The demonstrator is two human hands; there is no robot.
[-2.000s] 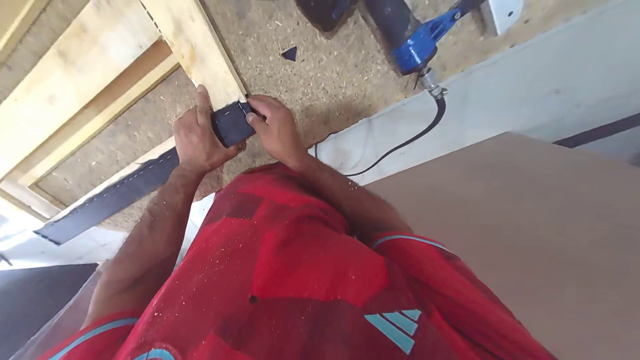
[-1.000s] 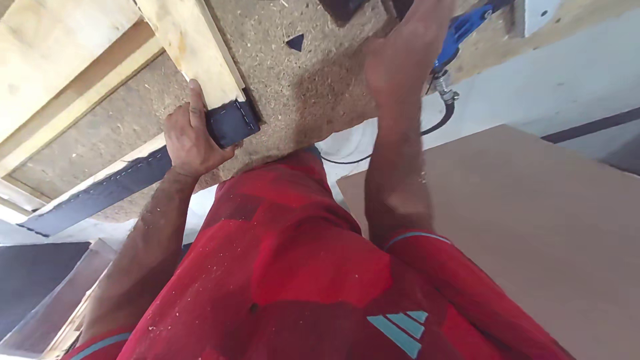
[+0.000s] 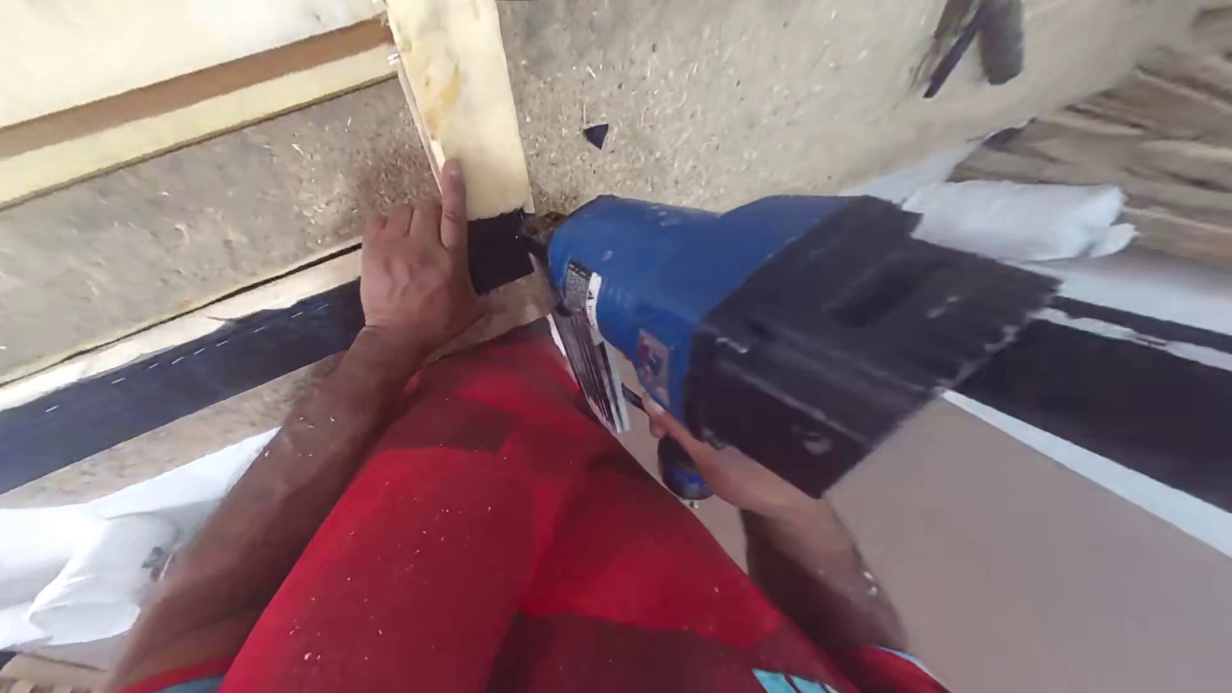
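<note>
My left hand (image 3: 419, 269) presses on the corner of a wooden frame, its index finger along a pale wood slat (image 3: 472, 106). Beneath and beside that hand runs a dark strip of webbing or fabric (image 3: 241, 356), fastened along the frame's edge with a row of staples, its end folded at the slat's foot. A blue and black pneumatic nail or staple gun (image 3: 693, 279) is in my right hand (image 3: 731, 472), partly hidden under the tool's body. The gun's nose meets or nearly meets the strip's folded end; exact contact is hidden.
The frame lies on a particle board (image 3: 674, 106) strewn with wood bits. A small dark triangular scrap (image 3: 596, 135) lies there, with a dark tool (image 3: 982, 43) farther right. White plastic sheeting (image 3: 1020, 217) and a large brown panel (image 3: 1011, 577) are at the right.
My right hand left the strip's end, reached toward the blue gun, and now holds it at the frame corner. My left hand has stayed on the corner.
</note>
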